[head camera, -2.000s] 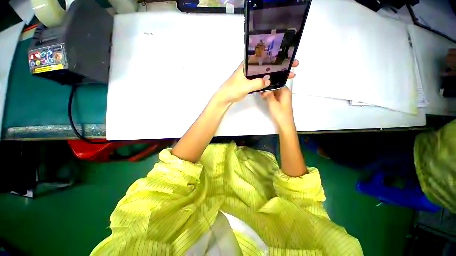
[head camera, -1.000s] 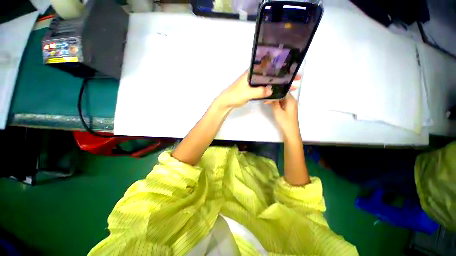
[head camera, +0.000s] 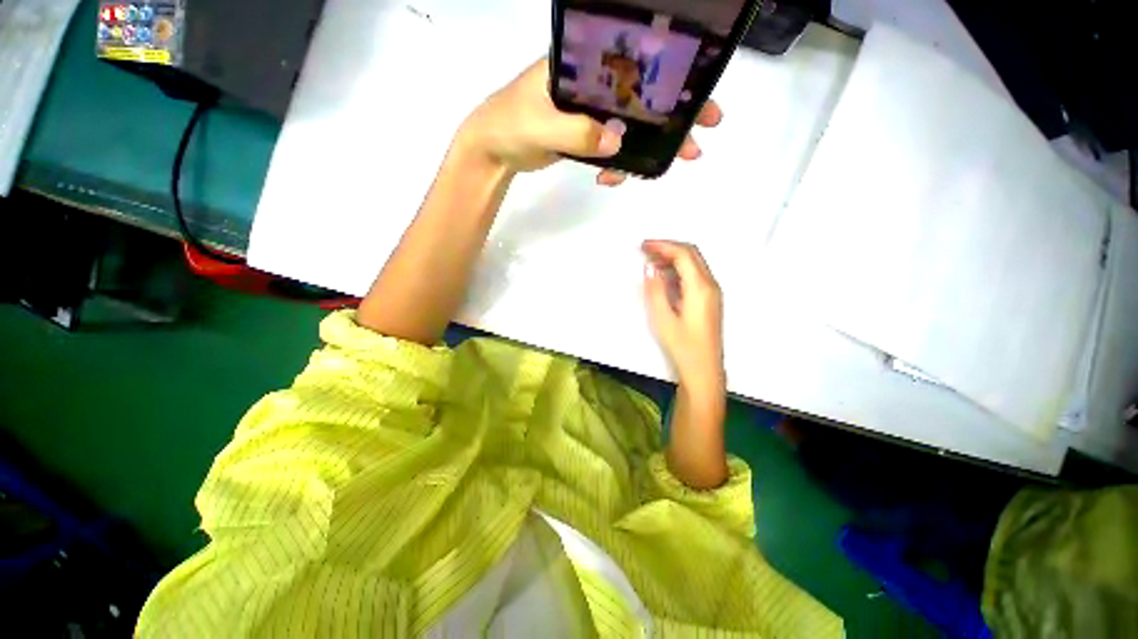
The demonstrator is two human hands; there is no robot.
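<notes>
A black smartphone point(head camera: 643, 78) is at the top centre, its upper end cut off by the picture's edge. Its screen shows a live camera picture of a coloured scene. My left hand point(head camera: 539, 125) holds the phone's lower part, thumb on the front near the bottom of the screen and fingertips showing past the right edge. My right hand point(head camera: 681, 293) is empty, below the phone and apart from it, over the white bench sheet point(head camera: 562, 262), with its fingers loosely curled and thumb and fingers apart.
A dark grey box with a coloured label point(head camera: 243, 50) and a black cable point(head camera: 182, 187) stand at the upper left on green matting point(head camera: 94, 137). Stacked white sheets point(head camera: 955, 237) lie on the right. Dark objects lie at the back. A yellow sleeve point(head camera: 1061, 562) shows at the lower right.
My right hand has let go of the phone's lower end and moved down from it. My left hand and the phone are further left and higher in the picture. The view has turned.
</notes>
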